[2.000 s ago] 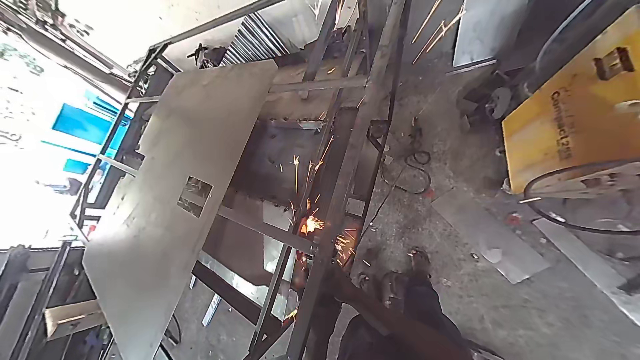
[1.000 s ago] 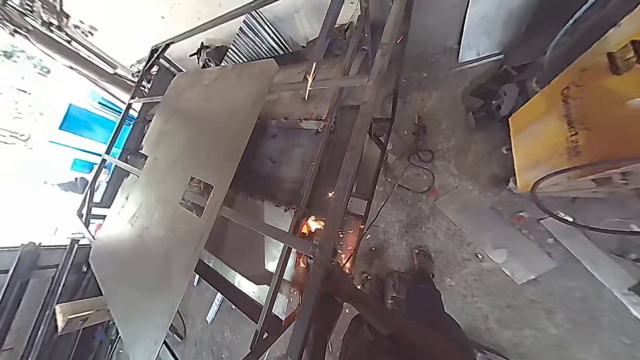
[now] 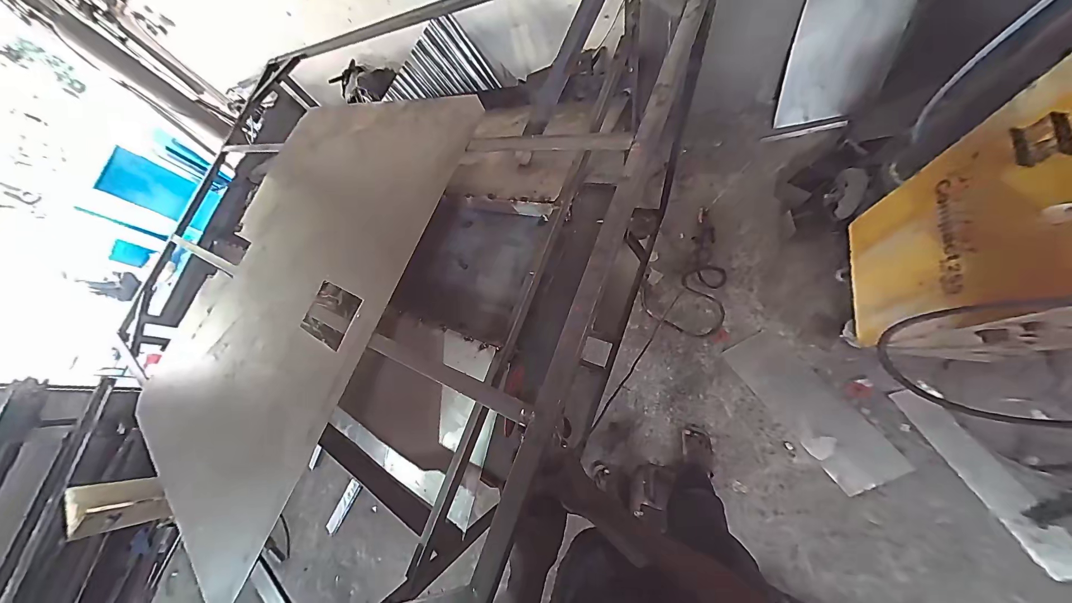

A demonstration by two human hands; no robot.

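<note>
A welded frame of steel square tube stands before me, with a cut metal sheet lying across its left side. My right hand is dark and blurred at the near end of the long tube, close to a crossbar joint. Below it, my left hand is mostly hidden by that tube and shadow; its forearm comes up from the bottom edge. Red parts of what may be a power tool show between the tubes just beyond my hands. What either hand grips cannot be made out.
A yellow machine with a black cable stands at the right. Another cable lies coiled on the concrete floor beside the frame. Flat metal offcuts lie further right. Steel bars are at the lower left.
Bright sparks and an orange glow at the crossbar joint near my hands, seen in both earlier frames, have gone. The frame and the sheet lie as before.
</note>
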